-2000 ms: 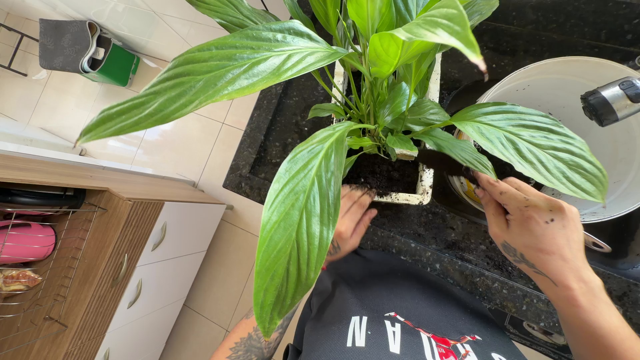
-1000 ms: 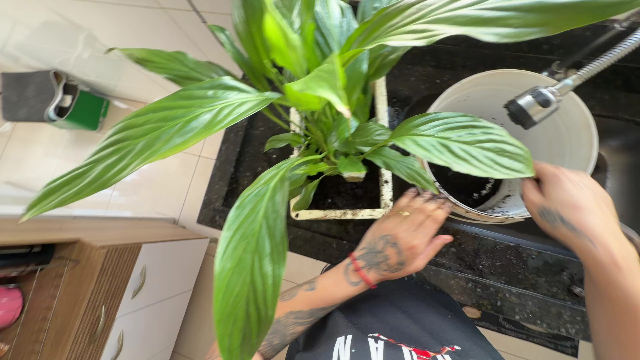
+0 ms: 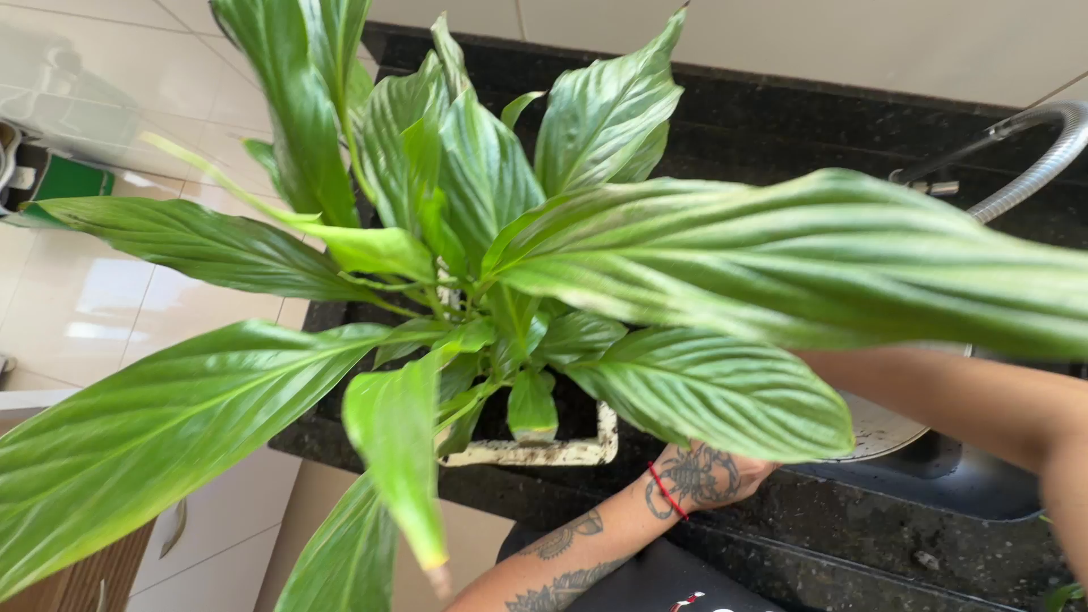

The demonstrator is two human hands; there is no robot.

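A broad-leaved green potted plant [image 3: 501, 331] fills the middle of the view, rooted in dark soil in a cream rectangular planter [image 3: 544, 452] with a dirt-marked rim. My left hand [image 3: 714, 476], with a red bracelet at its wrist, is on the counter side just right of the planter, its fingers hidden under a leaf. My right forearm reaches in from the right beneath a long leaf, and that hand is hidden, near the white bucket [image 3: 880, 425]. Most of the bucket is covered by leaves and my arm.
A black speckled stone counter [image 3: 816, 544] holds the planter, with a dark sink [image 3: 977, 480] at the right. A flexible metal faucet hose [image 3: 1041, 161] arches at upper right. White drawers [image 3: 212, 518] stand lower left; a green object [image 3: 76, 187] is on the tiled floor.
My right hand, seen at the bucket's rim one second ago, is now out of sight behind leaves. My left hand, seen beside the planter, is now partly covered by a leaf. The view has shifted.
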